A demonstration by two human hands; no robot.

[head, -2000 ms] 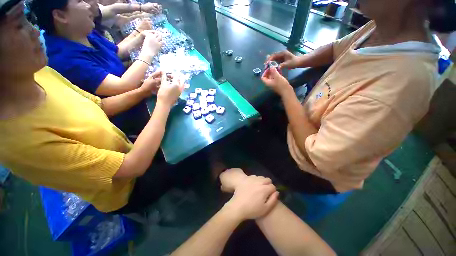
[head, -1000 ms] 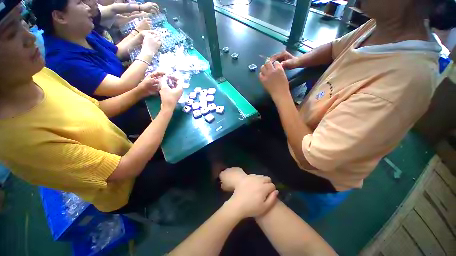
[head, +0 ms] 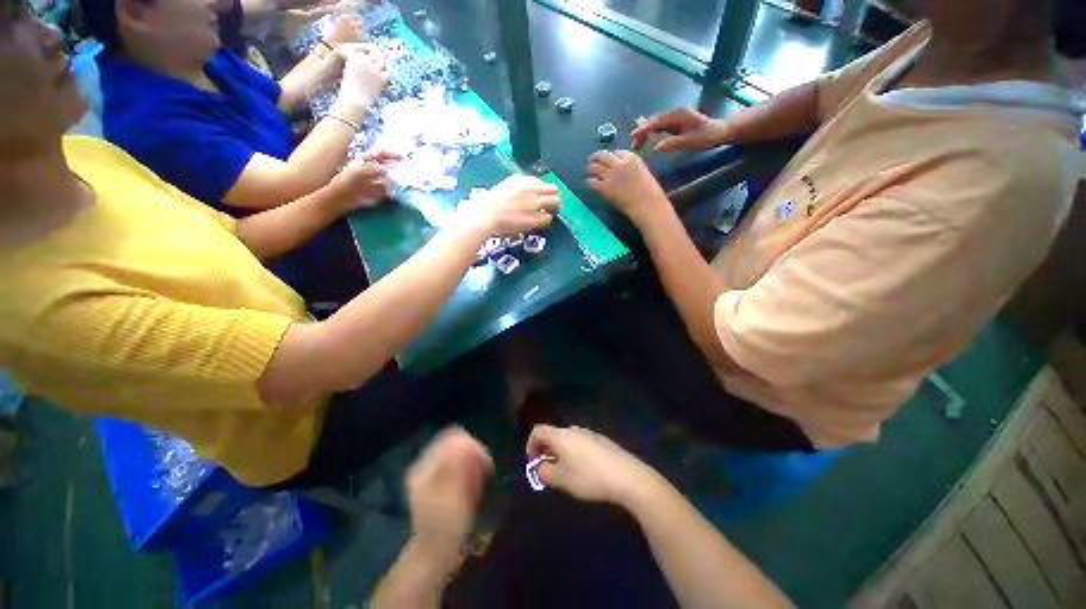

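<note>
My right hand (head: 586,462) is above my lap, with a small white housing (head: 537,473) held at its fingertips. My left hand (head: 448,482) is beside it to the left, apart from it, curled and blurred; whether it holds anything cannot be told. More small white housings (head: 507,263) lie at the near end of the green bench (head: 459,337). A person's hand partly covers that cluster.
A person in yellow (head: 155,297) sits left, another in peach (head: 893,262) right. Clear parts (head: 423,143) are heaped up the bench. Single parts (head: 607,131) lie on the dark surface. Blue bins (head: 149,523) stand lower left, tan slats (head: 988,535) lower right.
My hands, clasped before with the left over the right wrist, have come apart. A white housing now shows in my right hand. The person in yellow has reached onto the cluster of housings.
</note>
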